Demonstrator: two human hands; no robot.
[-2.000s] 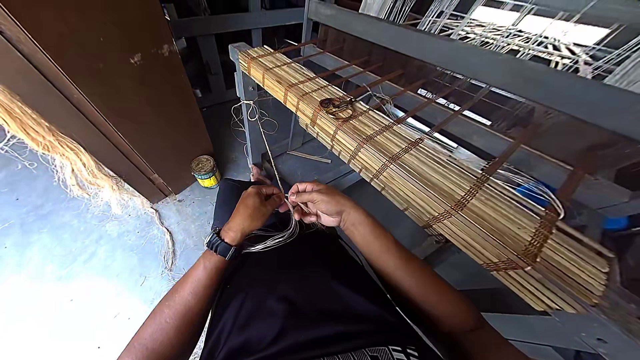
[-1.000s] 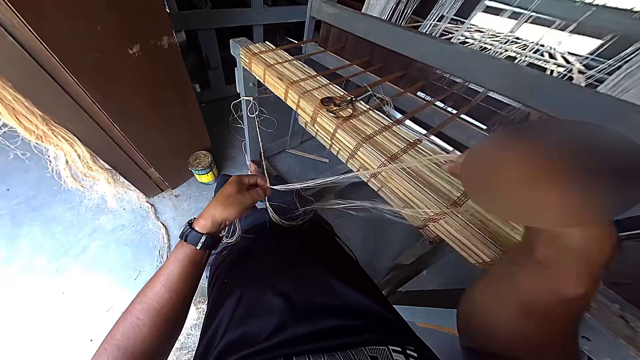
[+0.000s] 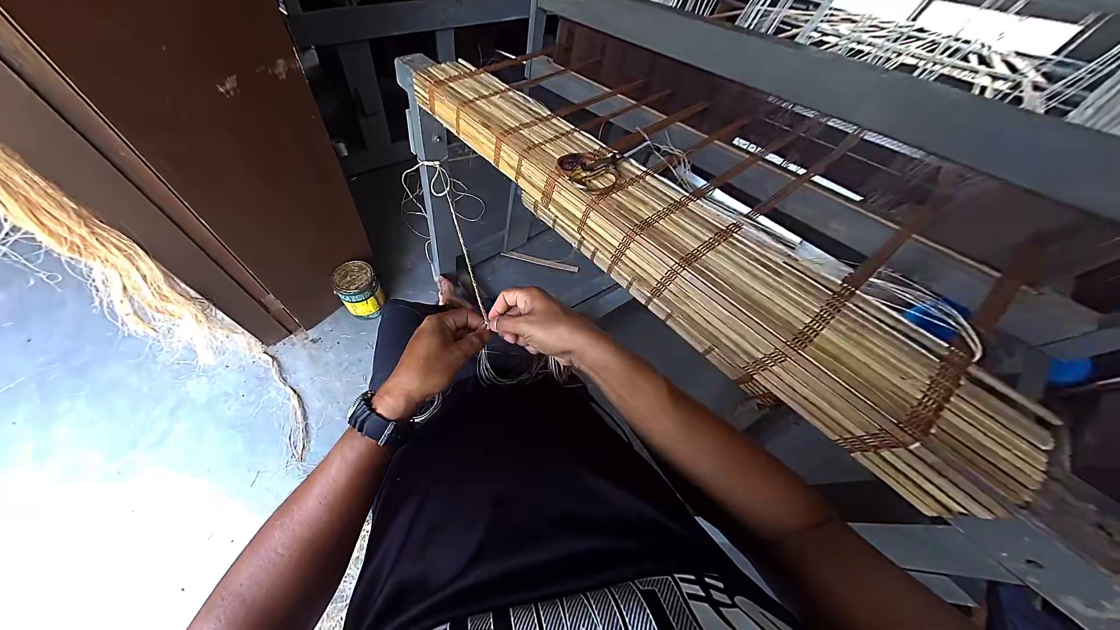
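Observation:
A braided fibre cord (image 3: 466,251) runs from a loop tied round the loom's grey post down to my hands. My left hand (image 3: 442,354) pinches the cord's lower end between thumb and fingers. Right beside it, my right hand (image 3: 538,324) has its fingertips closed on fibre strands at the same spot. Loose pale strands (image 3: 507,372) hang below both hands over my lap. The exact crossing of the strands is hidden by the fingers. A pair of scissors (image 3: 591,169) lies on the roll of thin slats (image 3: 691,236) bound with brown woven bands.
The loom's grey beam (image 3: 787,79) spans the upper right. A can (image 3: 358,289) stands on the floor beside a brown cabinet (image 3: 192,131). Long raw fibres (image 3: 105,254) hang at the left. A thin stick (image 3: 540,261) lies beneath the loom.
My right hand was out to the right over the slat roll a second ago, with strands stretched between the hands; it is back beside my left hand at the cord.

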